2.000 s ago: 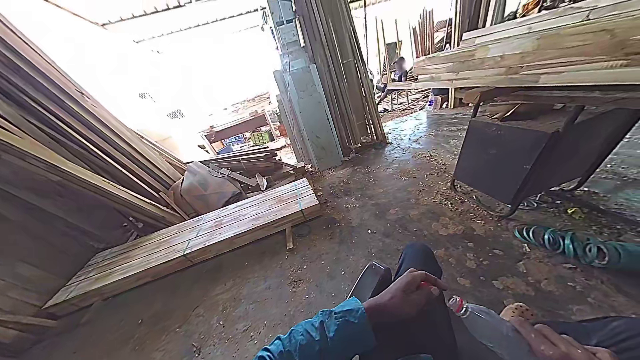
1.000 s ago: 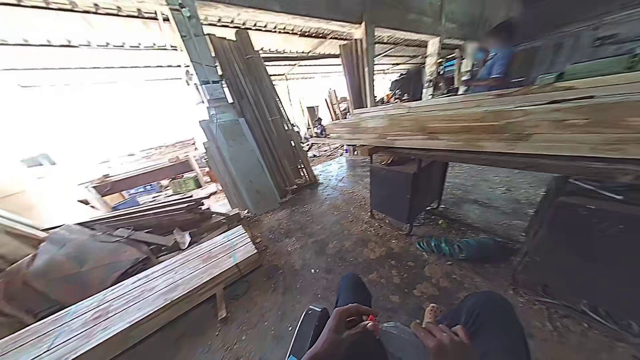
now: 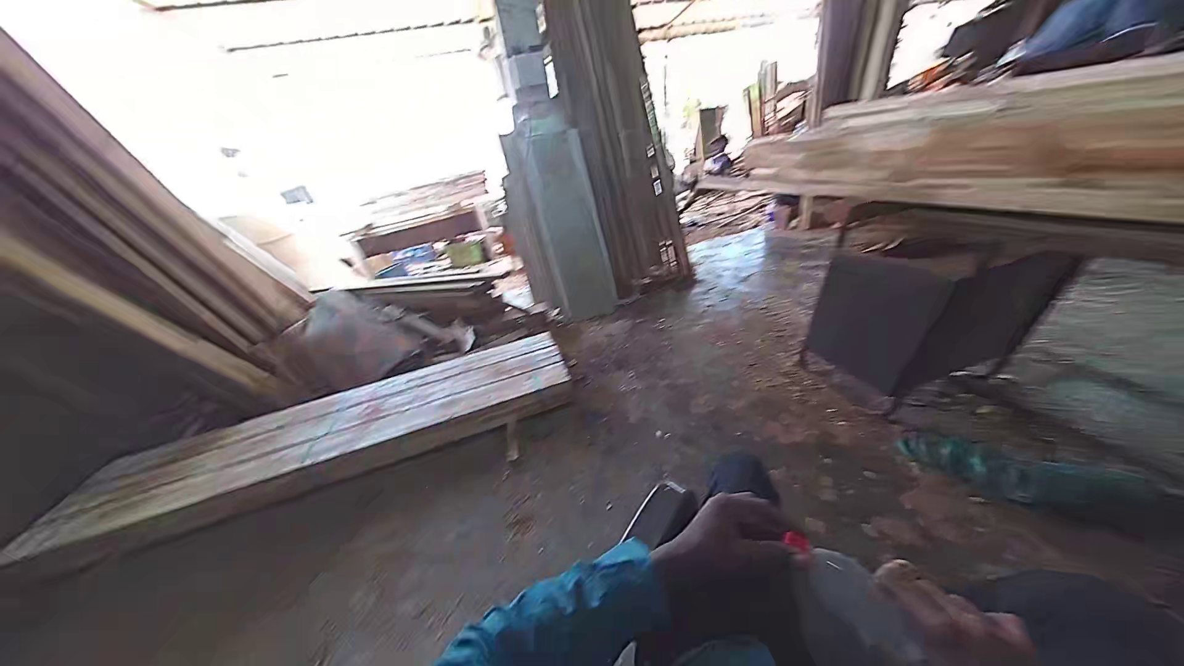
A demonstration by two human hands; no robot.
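Observation:
My left hand (image 3: 726, 550), in a blue sleeve, is at the bottom centre, with its fingers on a small red cap (image 3: 795, 542) at the neck of a clear plastic bottle (image 3: 856, 601). To its right, my right hand (image 3: 953, 615) is closed around the bottle's body. The bottle lies tilted over my lap between my dark-clothed knees. Whether the cap is on the neck or apart from it is too blurred to tell. A dark object with a pale edge (image 3: 659, 513) shows beside my left knee.
A low stack of planks (image 3: 370, 416) lies on the floor at left. Boards lean against a post (image 3: 564, 213). At right, timber (image 3: 980, 153) rests above a dark metal box (image 3: 879, 319), with a coiled green hose (image 3: 1008, 472) on the floor. Wood chips litter the floor.
The view has swung right and then back left. Both hands have stayed together at the bottle over my lap.

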